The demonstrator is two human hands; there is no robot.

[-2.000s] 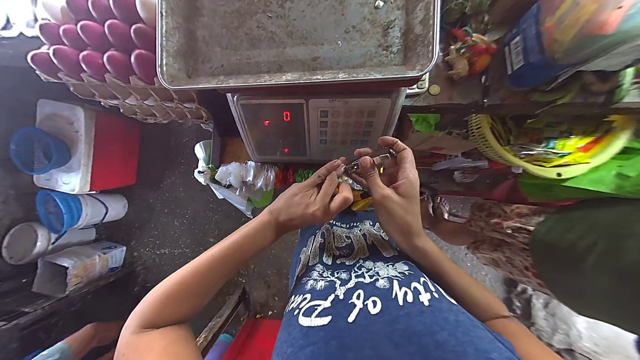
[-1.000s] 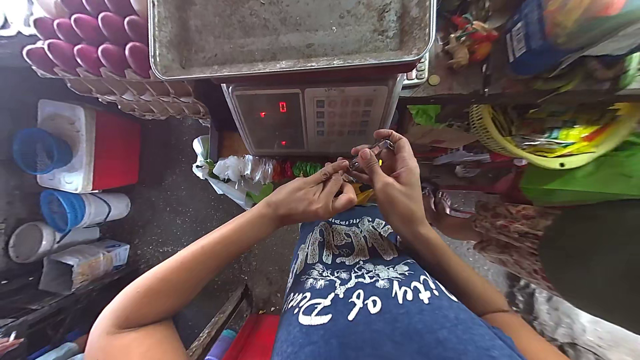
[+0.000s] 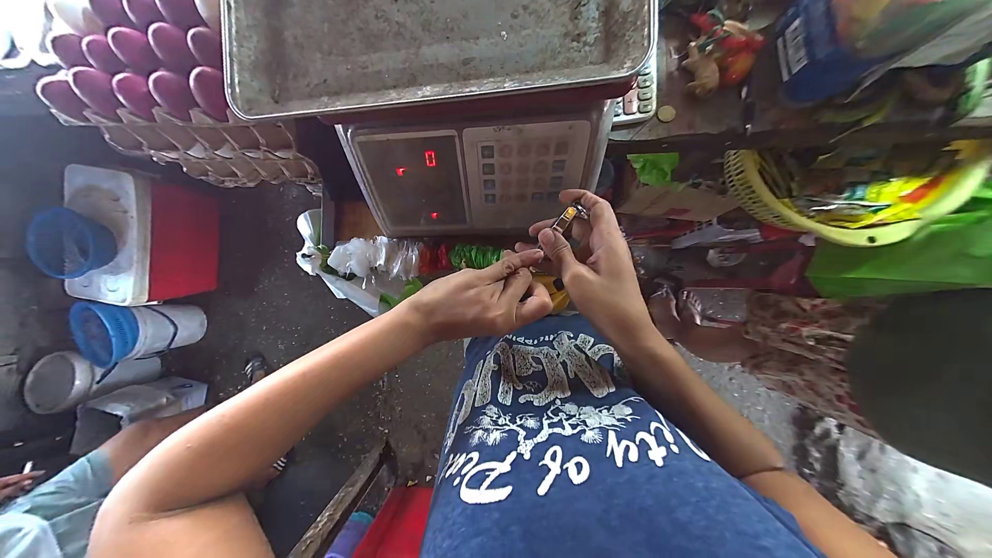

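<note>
My right hand [image 3: 604, 267] is closed on a small shiny metal nail clipper [image 3: 570, 219] with a yellow-orange patch, pinched between thumb and fingers. Close on its left is my left hand [image 3: 488, 298], its index finger stretched toward the right thumb and the other fingers curled. Whether anything small lies between the left fingertips cannot be told. Both hands are just above the blue printed T-shirt [image 3: 566, 434] that I wear. Beyond them stands a digital scale [image 3: 527, 167] with a lit red display and a worn metal tray [image 3: 442, 58] on top.
Purple eggs [image 3: 147, 46] in stacked cartons stand at upper left, above a red and white cooler [image 3: 182, 240] and buckets [image 3: 170, 333]. Plastic bags [image 3: 372, 257] hang below the scale. A yellow basket [image 3: 852, 232] is at right. Another person's leg [image 3: 147, 442] shows at lower left.
The nail clipper in my right hand has turned, and its yellow-orange patch now shows. More of the person at lower left has come into view.
</note>
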